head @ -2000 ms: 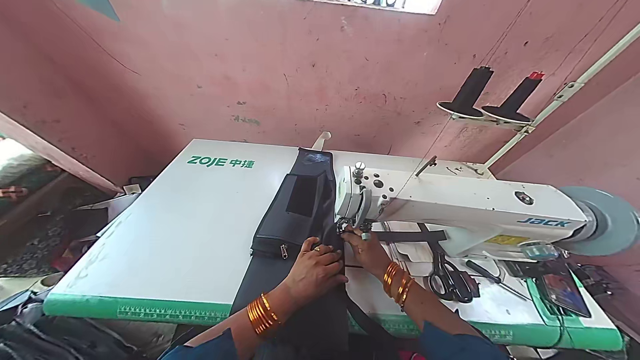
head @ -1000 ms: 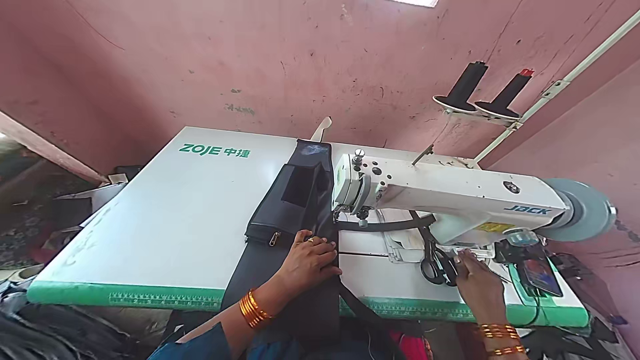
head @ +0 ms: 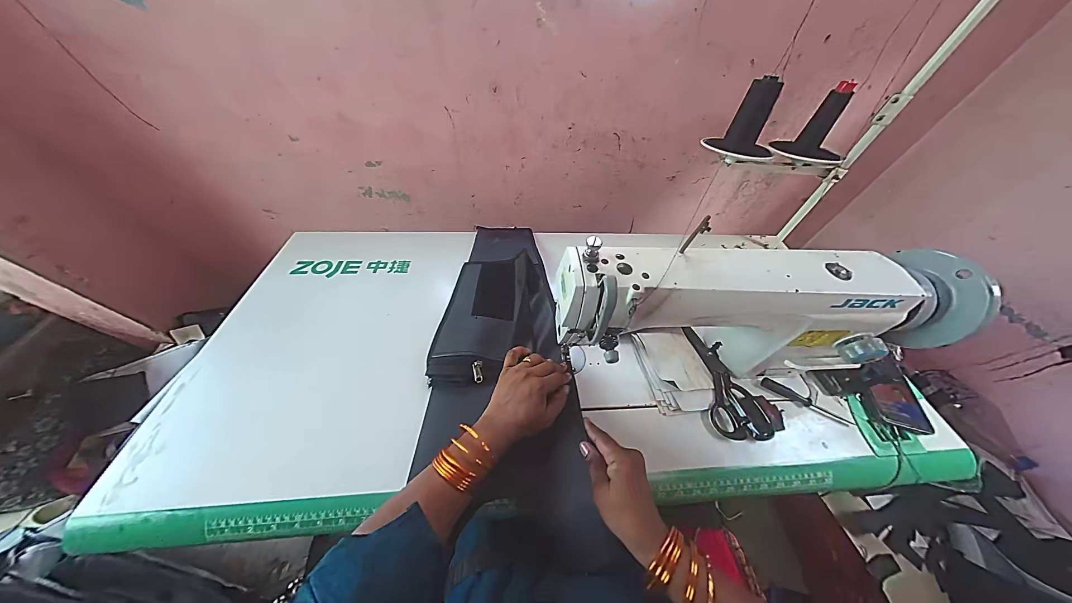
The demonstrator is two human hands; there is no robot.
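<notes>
A long piece of dark fabric [head: 536,469] with a zippered pouch [head: 473,322] on it runs from the back edge of the table toward my lap. Just left of the presser foot of the white Jack sewing machine [head: 737,289], my left hand [head: 529,389] presses on the fabric, fingers bent. Nearer to me, my right hand [head: 615,469] holds the fabric's right edge between thumb and fingers. A metal zipper pull [head: 477,371] shows at the pouch's lower corner. The needle area is partly hidden behind the machine head.
Black-handled scissors [head: 737,410], a screwdriver-like tool [head: 804,400] and papers [head: 670,368] lie below the machine arm. A phone-like device [head: 900,406] sits at the right end of the white table [head: 335,377]. Two black thread cones [head: 751,117] stand on a holder behind.
My right hand has come from beside the scissors back to the fabric's right edge. A dark strip that lay under the machine arm has shifted. The fabric and pouch remain left of the needle.
</notes>
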